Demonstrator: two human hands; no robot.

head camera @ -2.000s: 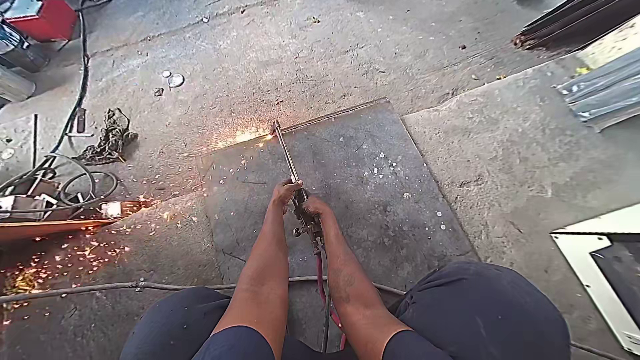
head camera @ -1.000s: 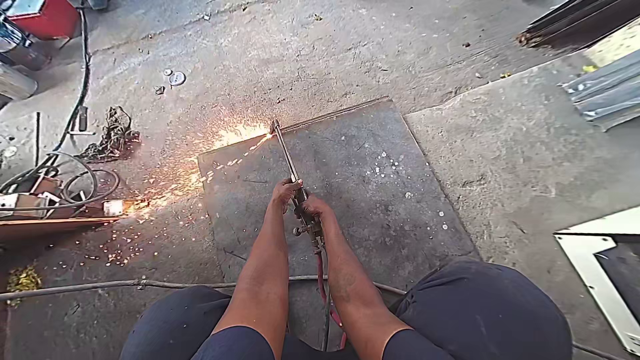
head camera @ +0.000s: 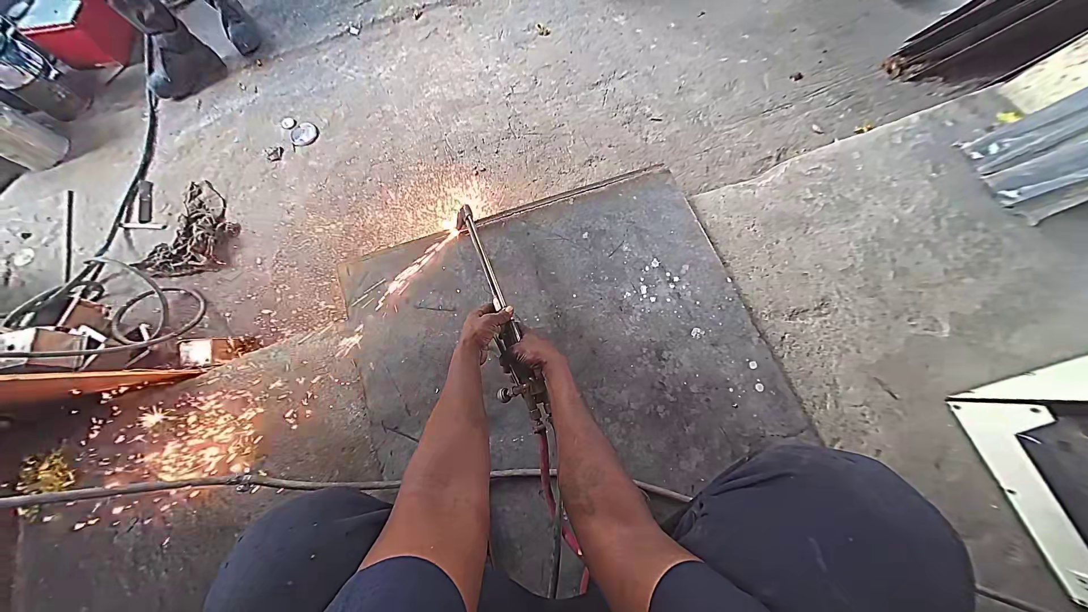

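An oxy-fuel cutting torch [head camera: 486, 263] points away from me over a flat steel plate [head camera: 612, 323] on the ground. My left hand [head camera: 487, 327] grips the torch at the rear of its metal tubes. Just behind it, my right hand [head camera: 535, 350] is closed around the torch's handle. The torch head is at the plate's far edge, where a bright glow shows and sparks [head camera: 416, 270] stream to the lower left. Red and dark hoses [head camera: 546, 476] run from the torch back between my arms. The fingers' undersides are hidden.
A cable [head camera: 340, 483] crosses the floor before my knees. At the left lie coiled hose [head camera: 200, 310], metal scraps, an orange-edged piece [head camera: 93, 384] and a tangled heap [head camera: 197, 229]. A person's shoes [head camera: 183, 64] stand near a red box [head camera: 85, 38]. A white frame [head camera: 1011, 450] lies at the right.
A person's shoes have come into view at the upper left. Sparks now scatter over the floor at the lower left. My hands keep their hold, with the torch in nearly the same place.
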